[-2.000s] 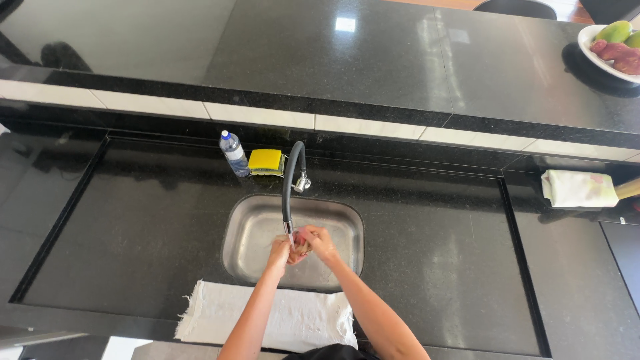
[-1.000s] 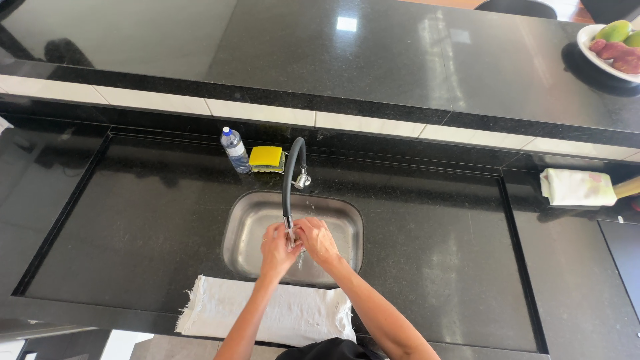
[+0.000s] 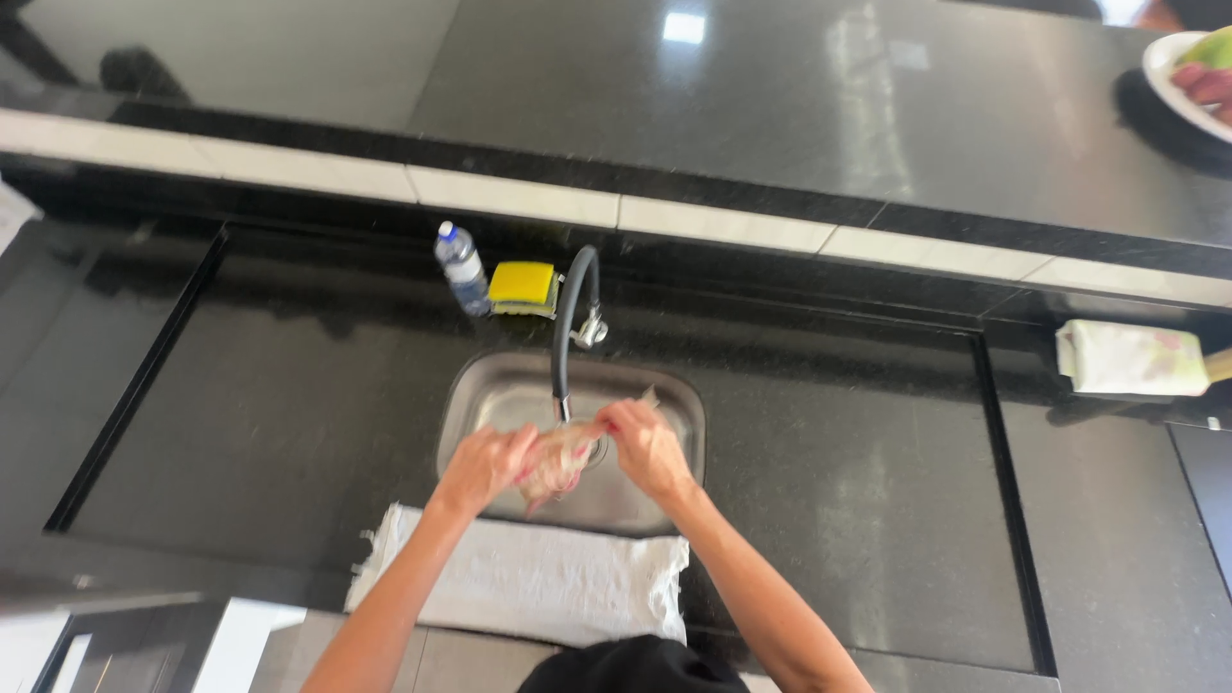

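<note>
Over the stainless steel sink [image 3: 500, 371], a thin, crumpled cloth [image 3: 558, 464], pale with pink or red parts, is stretched between both hands. My left hand [image 3: 486, 467] grips its left side, and my right hand [image 3: 647, 448] grips the other side, with a small tip sticking out above the fingers. The cloth is blurred, so its exact kind cannot be told. Just above it ends the metal tip of the black flexible faucet [image 3: 568, 327]. Part of the drain shows between the hands.
Behind the sink stand a clear bottle with a blue cap [image 3: 463, 269] and a yellow sponge [image 3: 522, 283] in a holder. A white cloth [image 3: 549, 582] lies along the front edge. At the right are a folded cloth [image 3: 1131, 358] and, on the raised counter, a fruit bowl [image 3: 1169, 82].
My hands were close together under the faucet tip; now they are spread apart, with the pale and pink cloth drawn out between them. The view has shifted slightly.
</note>
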